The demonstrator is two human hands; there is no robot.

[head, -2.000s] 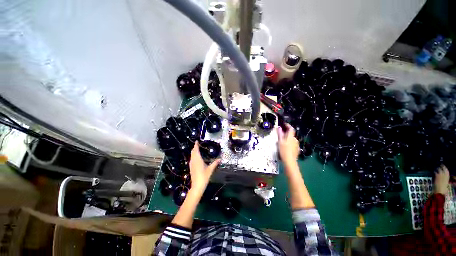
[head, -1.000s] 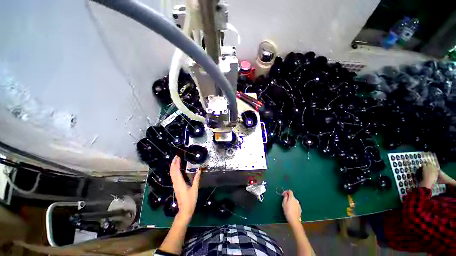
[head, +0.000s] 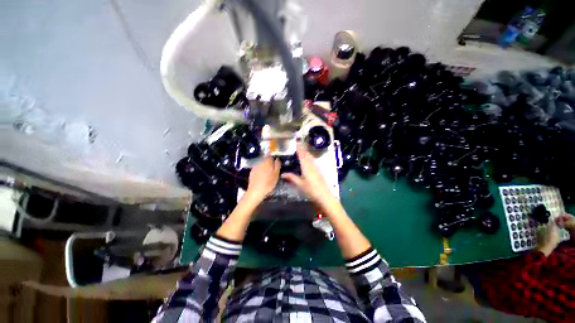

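Note:
The silver bench machine's head (head: 268, 85) stands over its white base plate (head: 328, 170). My left hand (head: 263, 176) and my right hand (head: 310, 176) are both at the middle of the plate, just below the head. A dark part shows between them; its outline is blurred and partly covered by my fingers, so I cannot tell whether either hand grips it. A round black unit (head: 318, 137) sits at the plate's right rear. Another black unit (head: 249, 149) is at its left edge.
Black wired units are heaped right of the machine (head: 410, 120) and at its left (head: 205, 167). A white device (head: 323, 226) is at the base's front right. A grey hose (head: 280, 50) arcs overhead. At right, a person's hand (head: 548, 236) is at a white parts tray (head: 512, 217).
My right hand has moved from the green bench onto the plate. My left hand has moved inward from the plate's front left. The large black unit at the plate's left front no longer shows there.

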